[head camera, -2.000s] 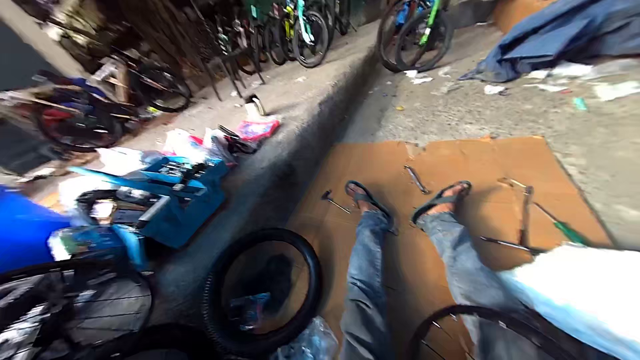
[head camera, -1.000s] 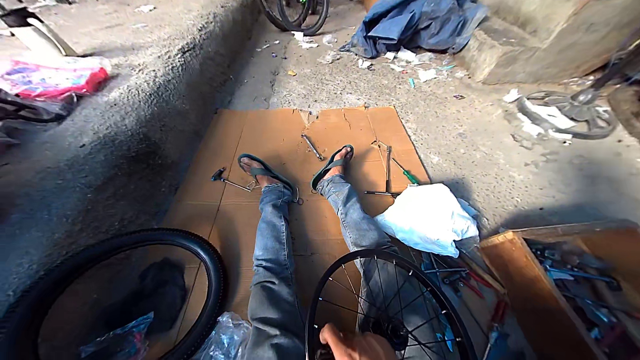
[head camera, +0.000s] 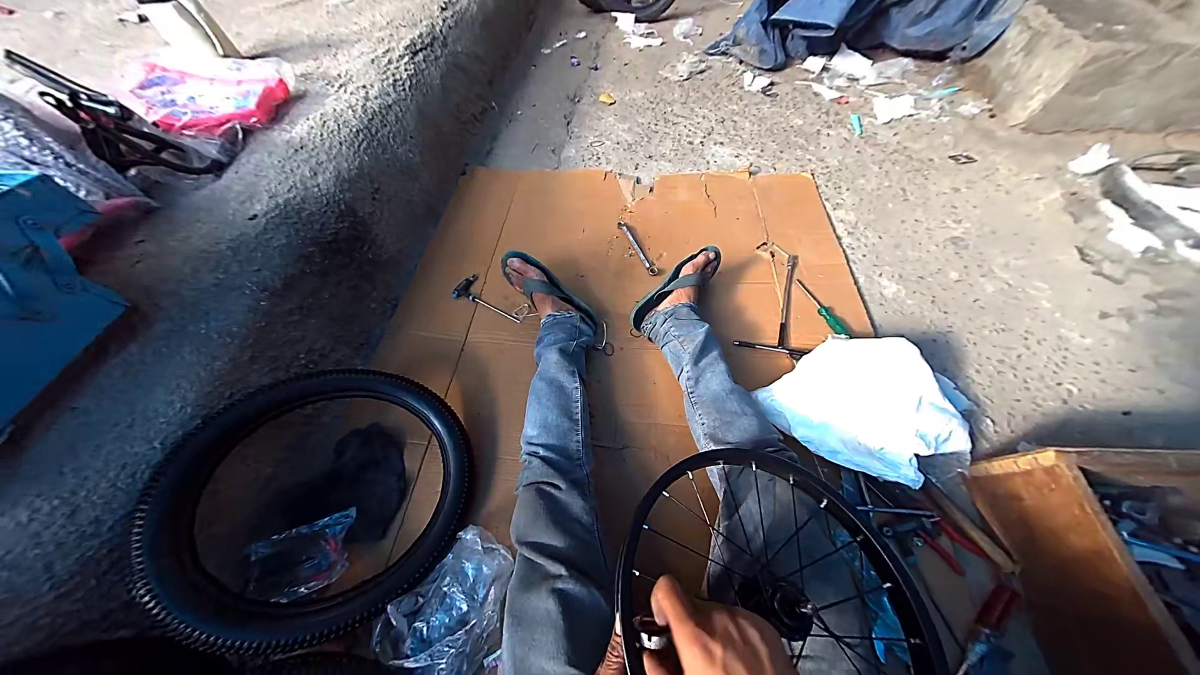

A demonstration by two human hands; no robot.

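A black spoked bicycle wheel rim (head camera: 630,553) lies over my right leg. At its near left edge my right hand (head camera: 717,633) has its fingers closed on a small dark metal tool (head camera: 652,633) held against the rim. Only a bit of my left hand (head camera: 611,656) shows, behind the rim's left edge; its grip is hidden. To the left lies a black bicycle tire (head camera: 450,469), around a dark cloth (head camera: 370,483) and a small plastic packet (head camera: 300,555). Beside the tire is a crumpled clear plastic bag (head camera: 450,600).
On the cardboard sheet (head camera: 600,403) are a wrench (head camera: 638,248), a T-handle tool (head camera: 487,302), a long-handled tool (head camera: 786,305) and a green-handled screwdriver (head camera: 825,311). A white bag (head camera: 867,403), loose tools and a wooden box (head camera: 1041,525) stand right. A blue toolbox (head camera: 47,291) is left.
The view has swung right since the oldest frame, then slightly left. My right hand, out of sight in the oldest frame, is now at the rim, and the dark tool in it shows more plainly.
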